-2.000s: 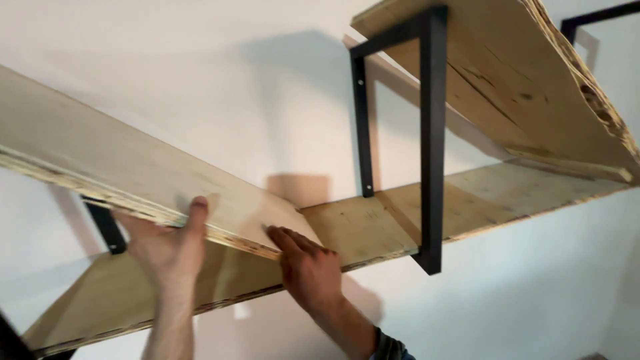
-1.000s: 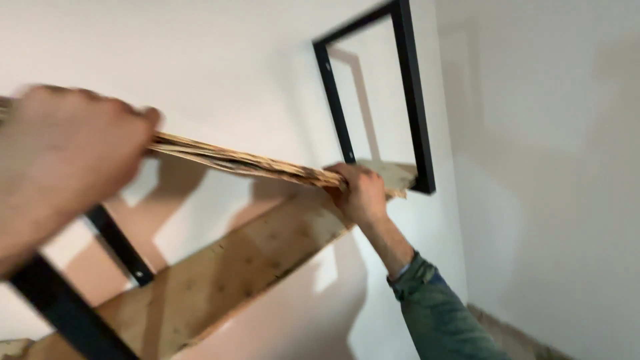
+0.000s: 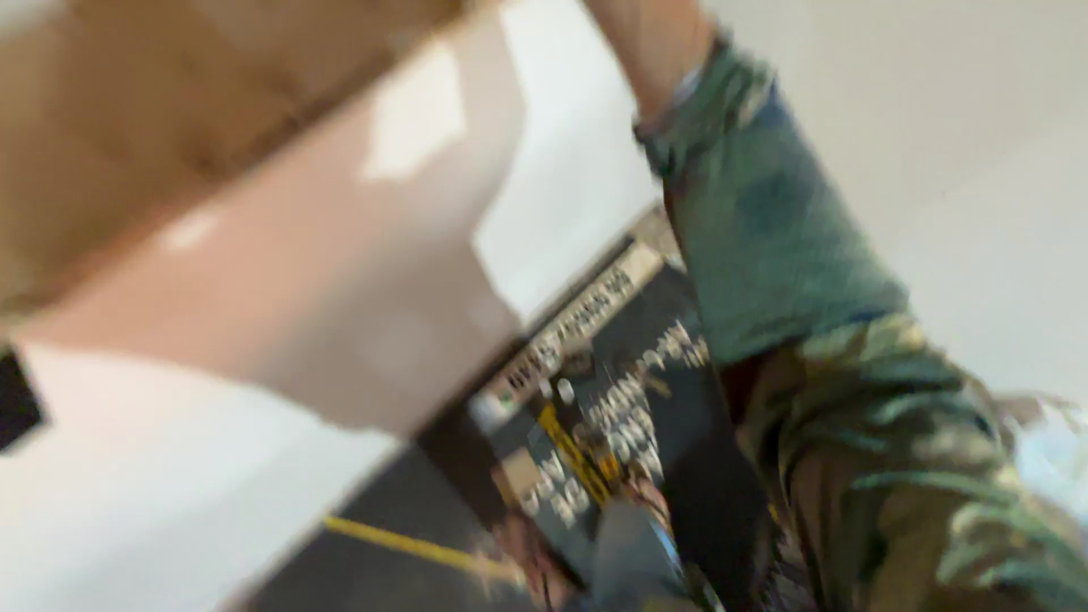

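Observation:
The view is badly blurred. A wooden board of the wall shelf [image 3: 170, 110] crosses the upper left of the head view, its lower edge slanting up to the right. From the right side my right arm, in a green camouflage sleeve [image 3: 782, 212], reaches up to the top edge. Only the wrist [image 3: 654, 42] shows there; my right hand is cut off by the frame, so what it touches is hidden. My left hand is out of view.
Below the white wall [image 3: 255, 442] lies a dark surface [image 3: 365, 552] with printed writing and a yellow strip [image 3: 425, 548]. Several blurred items lie at the bottom centre. A black piece [image 3: 17, 399] shows at the left edge.
The view has swung down. Both hands, seen on the raised board a second ago, have left the frame. Two seconds ago they held a board above the shelf, further left.

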